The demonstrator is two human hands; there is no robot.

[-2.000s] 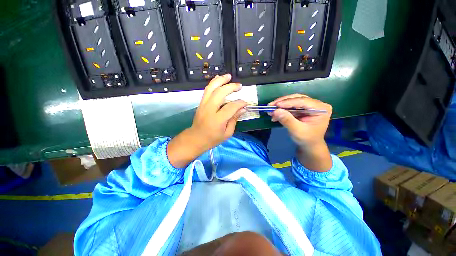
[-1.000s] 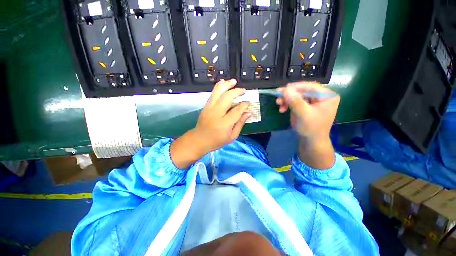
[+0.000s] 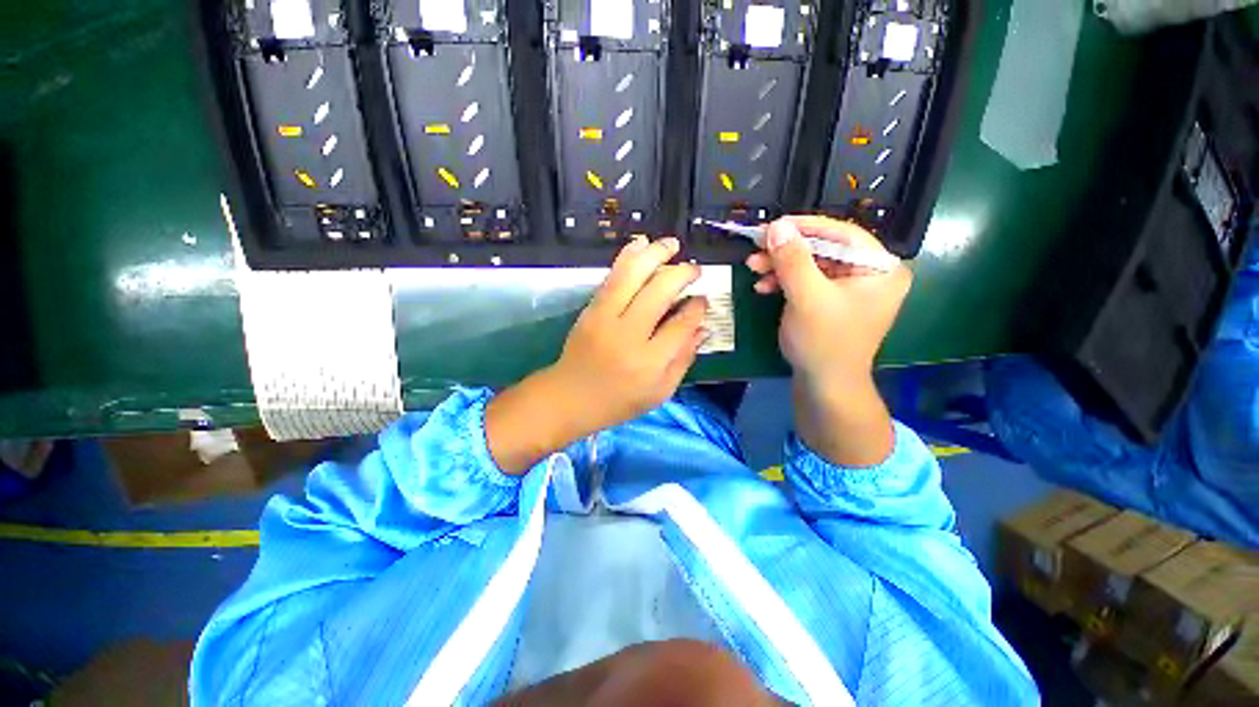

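Observation:
My right hand (image 3: pixel 837 297) is closed on light-coloured tweezers (image 3: pixel 815 247). Their tip points left over the front edge of the black foam tray (image 3: pixel 456 257), near the lower end of a dark phone housing (image 3: pixel 747 104). Several housings lie side by side in the tray, with orange and silver tabs and a white square pad at the far end. My left hand (image 3: pixel 626 339) rests on the left part of the cream lined sticker sheet (image 3: pixel 717 311), fingers slightly spread. Whether the tweezers' tip holds a piece is too small to tell.
A stack of ribbed cream sheets (image 3: pixel 320 354) hangs at the bench edge on the left. A translucent film piece (image 3: pixel 1030 86) lies right of the tray. Another black tray (image 3: pixel 1153 263) stands far right, with a whitish roll (image 3: pixel 1174 11) behind. Cardboard boxes (image 3: pixel 1125 566) are on the floor.
My right hand has lifted the tweezers from the sticker sheet, and their tip is now over the tray's front edge. The tray appears lower and further right in view.

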